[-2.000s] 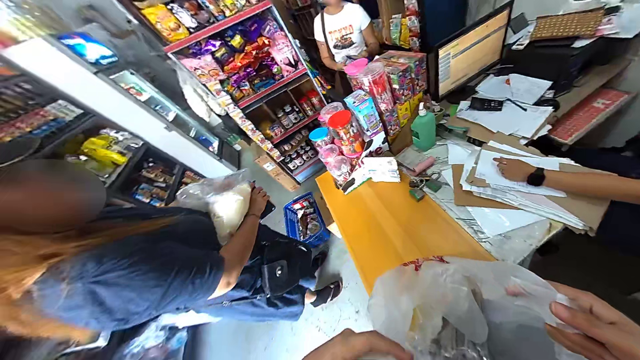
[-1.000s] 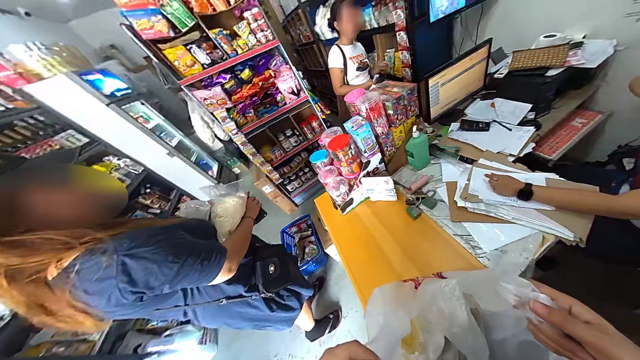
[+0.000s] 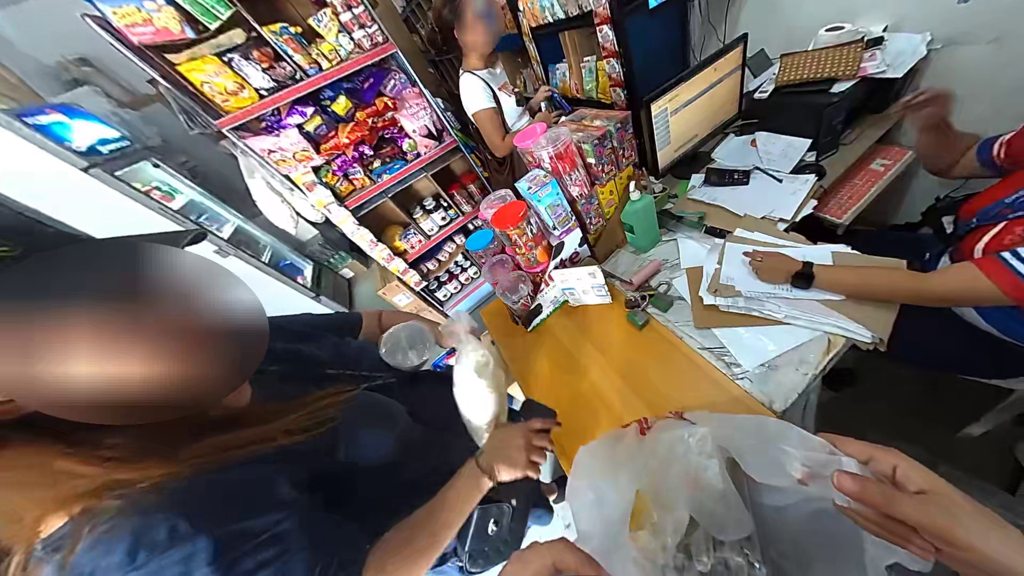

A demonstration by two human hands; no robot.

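Observation:
At the lower right, my right hand (image 3: pixel 896 496) pinches the rim of a translucent white plastic bag (image 3: pixel 624 472), whose mouth faces up. My left hand (image 3: pixel 552 558) shows only in part at the bottom edge, against the bag's near left side; its fingers are mostly cut off. Clear plastic items and something yellow show in the bag. The bag is at the near end of a yellow-orange wooden counter top (image 3: pixel 608 360). Left of the counter, a person in dark clothes has a clear bag of white contents (image 3: pixel 478 384) and a clear round container (image 3: pixel 406 346) close by.
Candy jars (image 3: pixel 520 232) and a green pump bottle (image 3: pixel 640 218) stand at the counter's far end. Right of it, a seated person's hand rests on papers (image 3: pixel 768 268) near a monitor (image 3: pixel 696 100). Snack shelves (image 3: pixel 344 136) stand behind; another person is beside them.
The person at the left has come closer, and the bag of white contents has moved toward the counter. The seated person's other arm now shows, raised at the right.

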